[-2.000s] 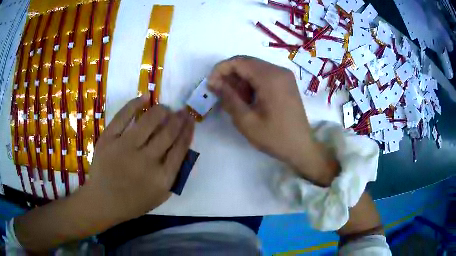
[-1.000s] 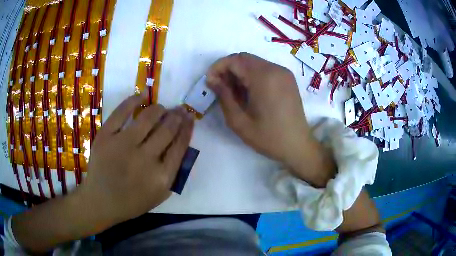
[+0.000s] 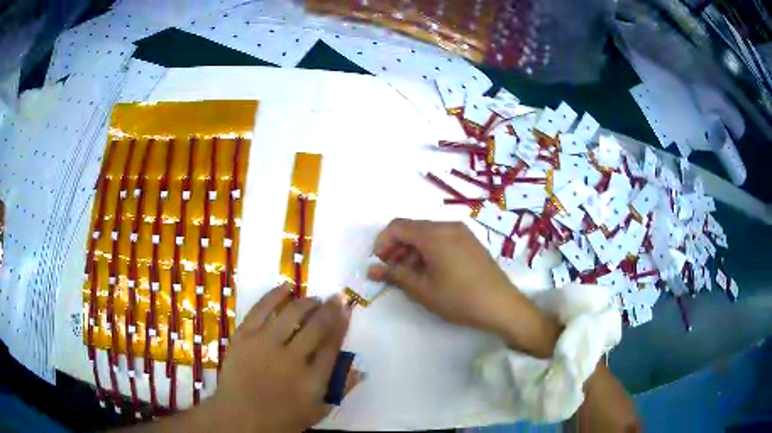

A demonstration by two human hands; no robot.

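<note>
My right hand (image 3: 440,271) pinches a white tab (image 3: 362,279) with a bit of amber tape (image 3: 355,297) at its lower edge, at the middle of the white board (image 3: 406,372). My left hand (image 3: 283,359) lies palm down, its fingertips at the lower end of a narrow amber-taped strip (image 3: 302,228) and beside the tab. The strip carries a dark-red lead with small white marks. Whether the left fingers grip anything is hidden. A small dark block (image 3: 340,378) lies by the left hand. Taped rows (image 3: 169,228) of amber and red lie at the left.
A loose pile of white tabs and red strips (image 3: 584,211) spreads at the right. Dotted liner sheets (image 3: 102,59) lie at the back and left. Bagged amber-and-red parts (image 3: 440,25) lie at the back. Dark-green surface (image 3: 694,338) shows at the right.
The view has tilted up, so the board and both hands appear lower and the back area shows. The right hand still holds the tab; the left hand stays at the strip.
</note>
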